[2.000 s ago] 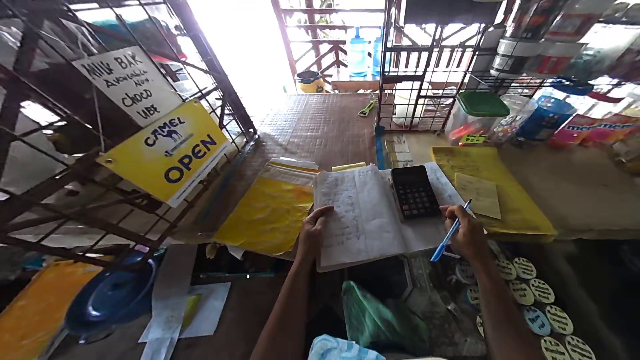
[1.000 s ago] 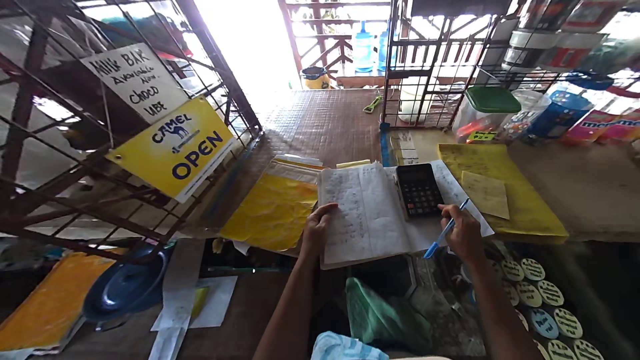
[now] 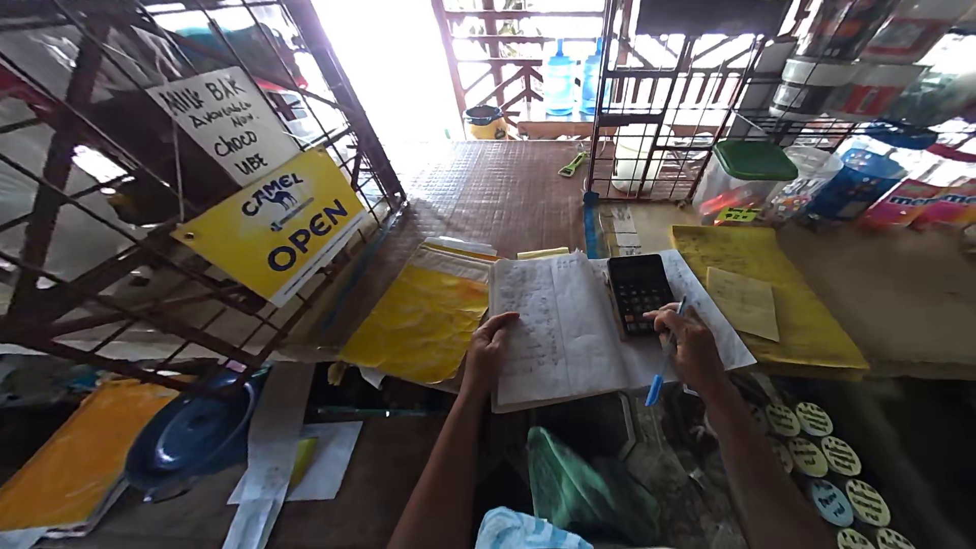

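An open notebook (image 3: 560,328) with handwriting on its left page lies at the counter's near edge. My left hand (image 3: 490,347) grips the notebook's left edge, thumb on the page. On the right page rests a phone (image 3: 639,293) showing a calculator keypad. My right hand (image 3: 686,339) holds a blue pen (image 3: 655,387), its blue end pointing down toward me, while a finger touches the phone's lower part. A yellow envelope (image 3: 427,313) lies left of the notebook. To the right is a yellow folder (image 3: 808,320) with a small brown paper (image 3: 742,303) on it.
A metal grille (image 3: 57,328) with signs stands at the left, another grille (image 3: 663,114) at the back right. A green-lidded container (image 3: 751,179) and other jars line the right. A green bottle opener (image 3: 573,165) lies farther back. Below the counter are a blue basin (image 3: 191,435) and round stickers.
My right hand has moved from the phone's lower right edge onto its keypad, a finger now touching it. The pen has moved with the hand. My left hand stays on the notebook.
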